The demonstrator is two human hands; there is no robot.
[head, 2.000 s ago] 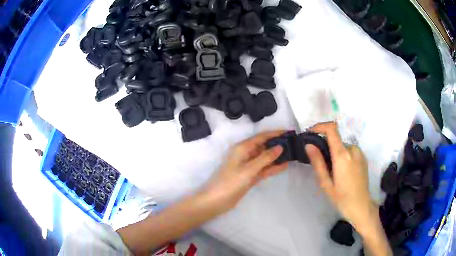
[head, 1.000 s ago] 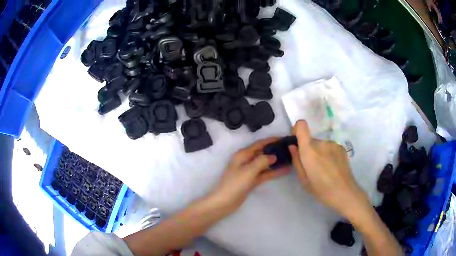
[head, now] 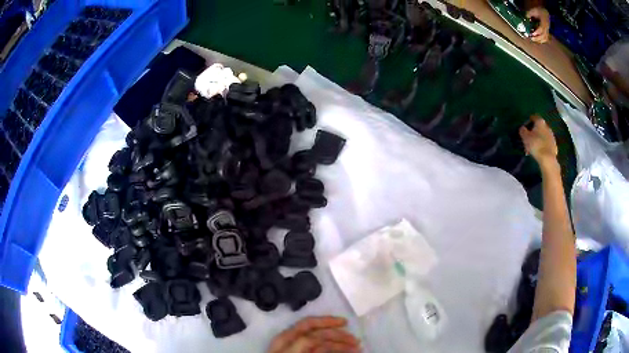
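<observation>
My right hand (head: 539,140) is stretched out over the green surface (head: 276,34) at the right. A small dark bit shows between its fingertips, apparently a black part; its shape is mostly hidden. My left hand (head: 316,336) is at the bottom edge, partly cut off, low over the white cloth (head: 372,186), with no part visible in it. A large pile of black housings (head: 227,248) lies left of centre. The white glue bottle (head: 424,310) lies with its green tip on a square wiping pad (head: 376,265).
A large blue crate (head: 90,131) stands at left, a smaller blue tray (head: 69,331) below it. Dark parts (head: 500,334) lie by a blue bin (head: 590,296) at right. More black parts (head: 441,58) lie on the green surface. Another person's hand (head: 536,26) shows upper right.
The view has shifted, showing more of the green surface. My hands have separated: the right has moved out to the green surface; the left no longer visibly holds the black part.
</observation>
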